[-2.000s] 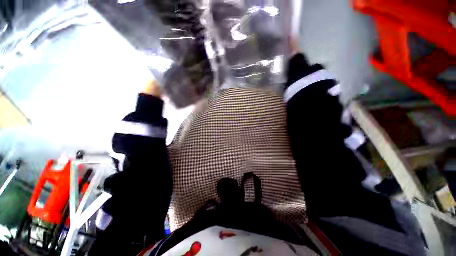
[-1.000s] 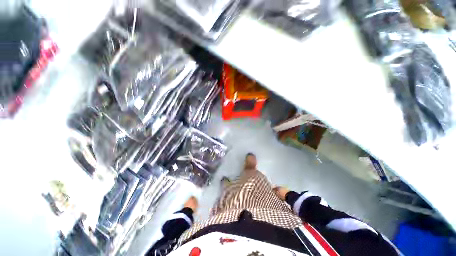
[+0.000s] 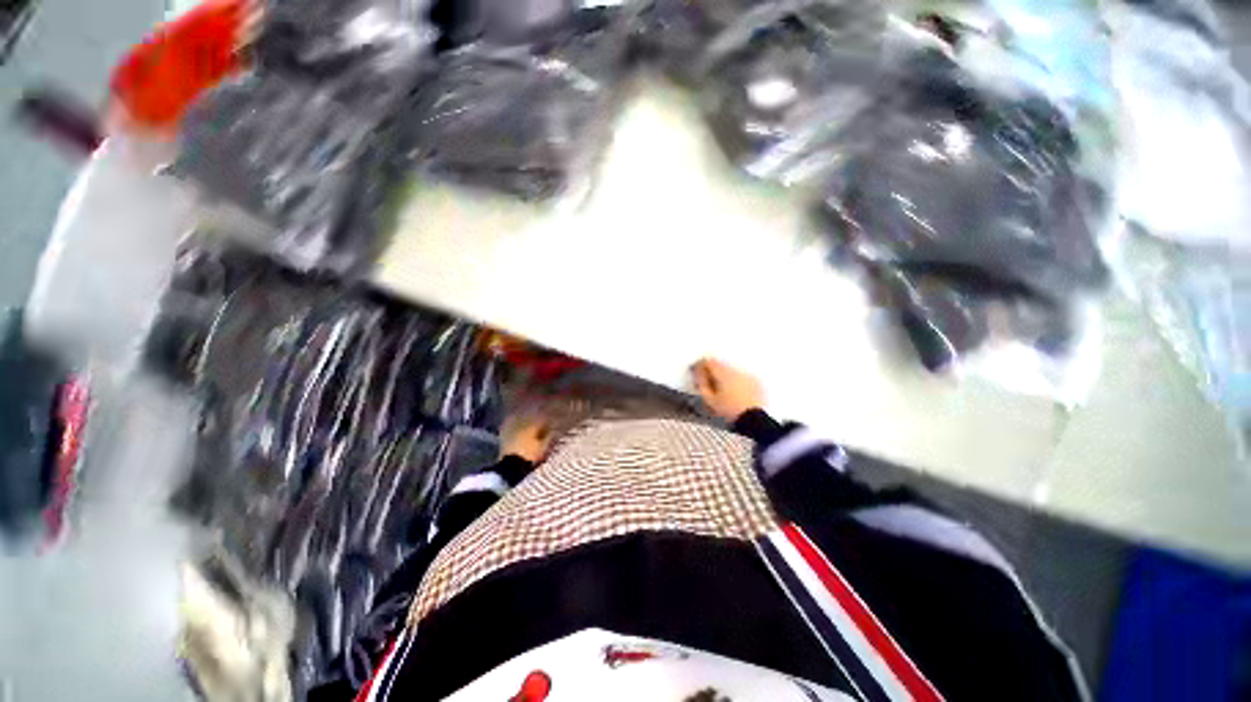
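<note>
My right hand (image 3: 724, 387) is at the front edge of the white table (image 3: 659, 261), small and blurred, with nothing seen in it. My left hand (image 3: 527, 439) is low in front of me, beside a heap of dark bagged garments (image 3: 329, 398); it is blurred and partly hidden, and its grip cannot be told. More shiny bagged garments (image 3: 947, 178) lie on the table at the right, and others (image 3: 494, 124) lie along its far left part.
A bright orange-red lump (image 3: 179, 66) is at the upper left. Pale crumpled plastic (image 3: 1187, 124) lies at the upper right. A blue bin (image 3: 1180, 624) is below the table edge at the lower right. A red-orange object (image 3: 528, 354) shows under the table edge.
The view has moved from the floor aisle to the table. My right hand has moved up to the table edge. The floor heap remains on the left, now nearer my left hand.
</note>
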